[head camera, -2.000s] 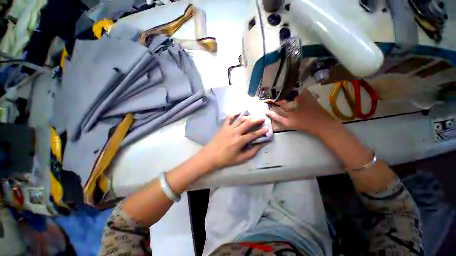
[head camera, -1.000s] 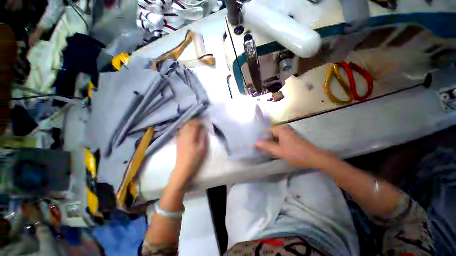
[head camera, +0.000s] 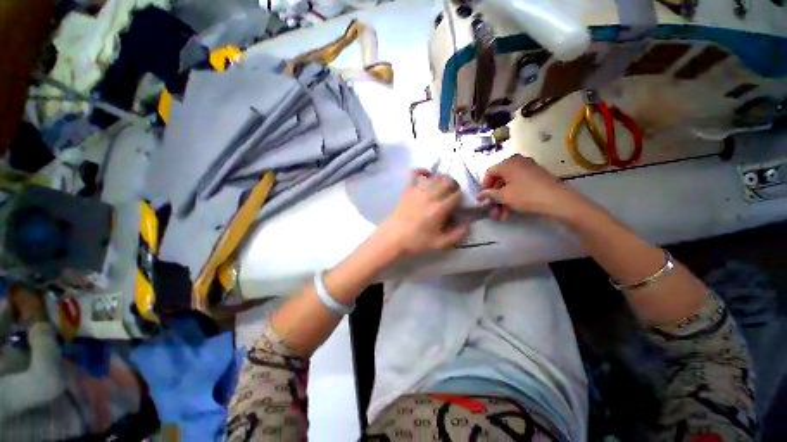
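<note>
A small grey garment piece lies on the white table just in front of the needle area, partly washed out by the lamp. My left hand pinches its middle part. My right hand pinches its right side, close to my left hand. The fabric between the hands is raised in a fold; its exact shape is blurred. The presser foot and needle of the sewing machine are just beyond the hands, with no hand touching them.
A bundle of grey cut pieces lies left on the table, with a tan-gold strip over it. Scissors with yellow and red loops lie right of the needle. Blue fabric is lower left. Another person's hand shows at far left.
My left hand has moved from beside the bundle to the grey piece and taken hold of it. My right hand has moved up towards the needle. The piece is now folded up between them.
</note>
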